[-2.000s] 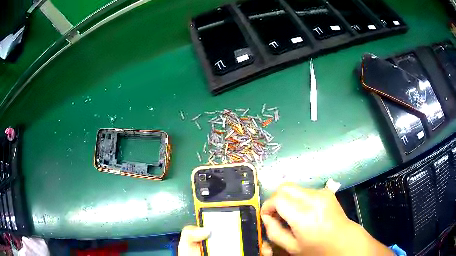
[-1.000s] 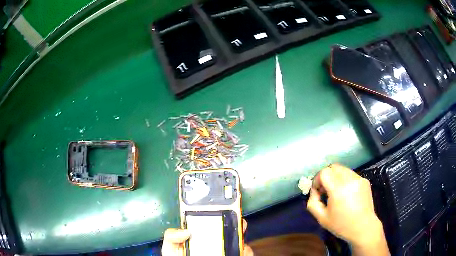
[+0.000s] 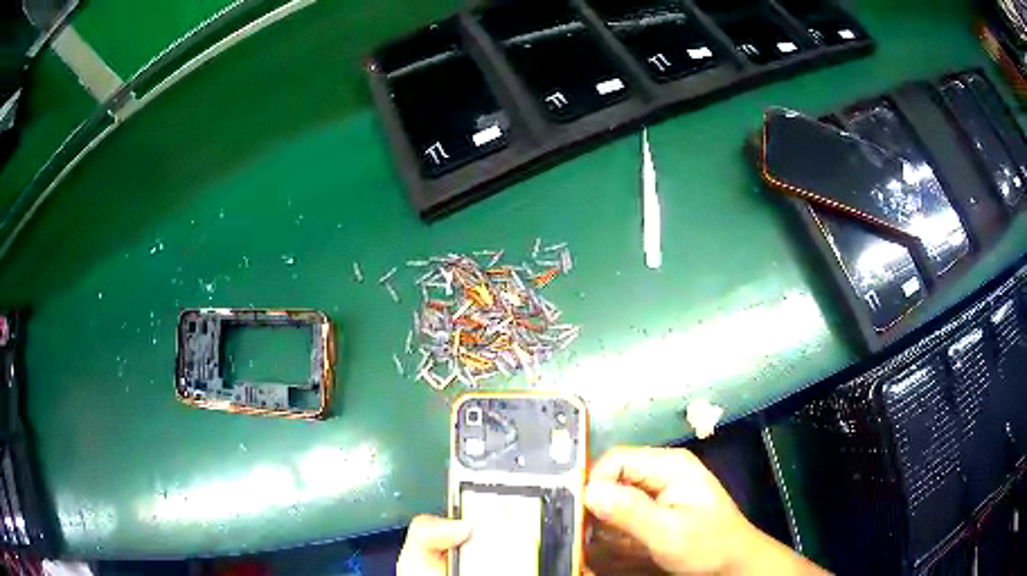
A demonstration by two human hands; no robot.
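A phone with an orange-rimmed mid-frame is held upright in the picture at the bottom centre, its open back facing me, with a white battery in its window. My left hand grips its left edge, partly cut off by the picture's bottom. My right hand is at its upper right edge, fingertips bunched against the rim; whether they pinch a small part is hidden. Just above the phone lies a loose pile of tiny grey and orange sticks.
A spare mid-frame lies at left. A black phone tray is at the top, tweezers below it. A partly assembled phone lies across another tray at right. Stacked black trays are lower right. A crumpled white lump sits at the bench edge.
My right hand was at the white lump by the bench edge one second ago; it has moved left back to the phone's right edge. The lump remains on the edge. The view has shifted slightly.
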